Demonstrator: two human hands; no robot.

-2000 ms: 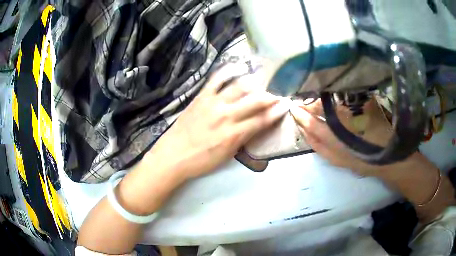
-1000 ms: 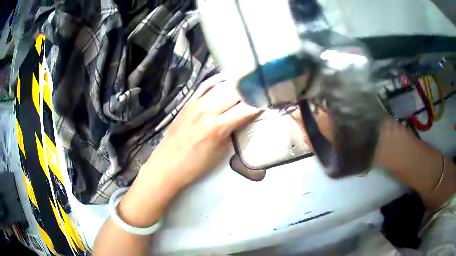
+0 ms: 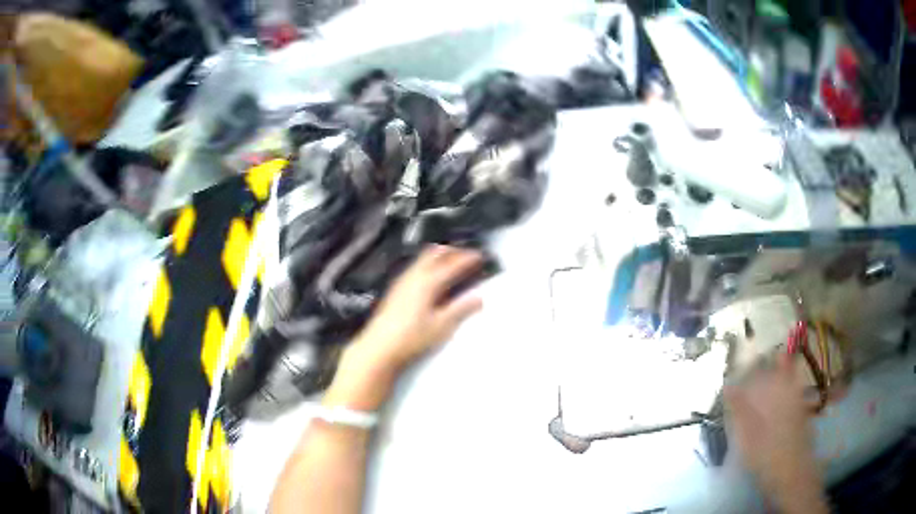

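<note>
The dark plaid fabric (image 3: 402, 191) lies bunched on the white table, left of the sewing machine (image 3: 723, 171). My left hand (image 3: 417, 306) rests at the fabric's right edge, thumb and fingers apart, with no clear grip on it. My right hand (image 3: 771, 412) is blurred beside the right end of the machine bed (image 3: 643, 387), just below the red and yellow scissor-like loops (image 3: 819, 351); its fingers are too blurred to read. The needle area (image 3: 693, 341) is blurred by glare, with no plaid fabric on the bed.
Black-yellow hazard tape (image 3: 186, 341) runs along the table's left side. A small oval tab (image 3: 570, 434) sits at the bed's front left corner. A yellow-brown bundle (image 3: 75, 75) and blurred clutter are at the upper left. Coloured items stand at the upper right.
The view has swung up and widened. My left hand and the fabric have moved left, away from the needle area. My right hand has come out from behind the dark curved part, toward the loops.
</note>
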